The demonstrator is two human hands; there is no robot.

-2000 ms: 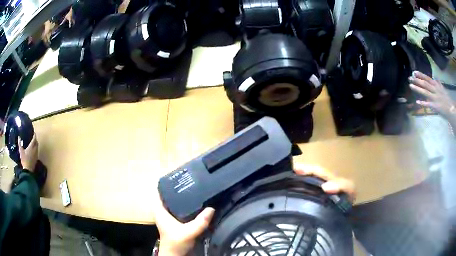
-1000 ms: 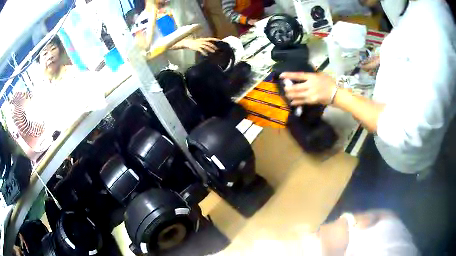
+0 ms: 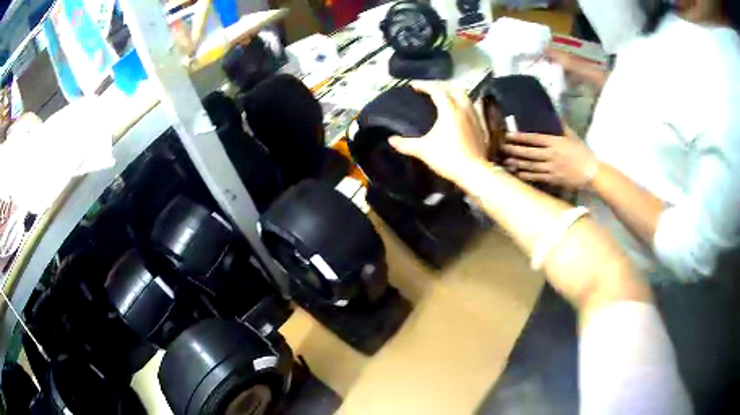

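Observation:
My right hand (image 3: 451,136) reaches in from the lower right, with a pale band on the wrist, and grips the top of a black portable fan's head (image 3: 392,112). The thumb lies on the near side and the fingers are over the far edge. The fan is upright; its dark base (image 3: 434,235) is over the tan board, and whether it touches the board cannot be told. A short white strip shows low on the fan. My left hand is out of the picture.
Another worker's hand (image 3: 552,159) touches a black fan (image 3: 526,107) just right of mine. More fans stand left, including a near one (image 3: 323,231). A metal post (image 3: 191,121) rises among them. Tan board (image 3: 442,324) covers the bench. Another fan (image 3: 414,36) stands farther back.
The view has swung right from the fan I held in both hands. My right arm has reached forward and taken hold of a fan head. The other worker's hand is now on a fan beside it.

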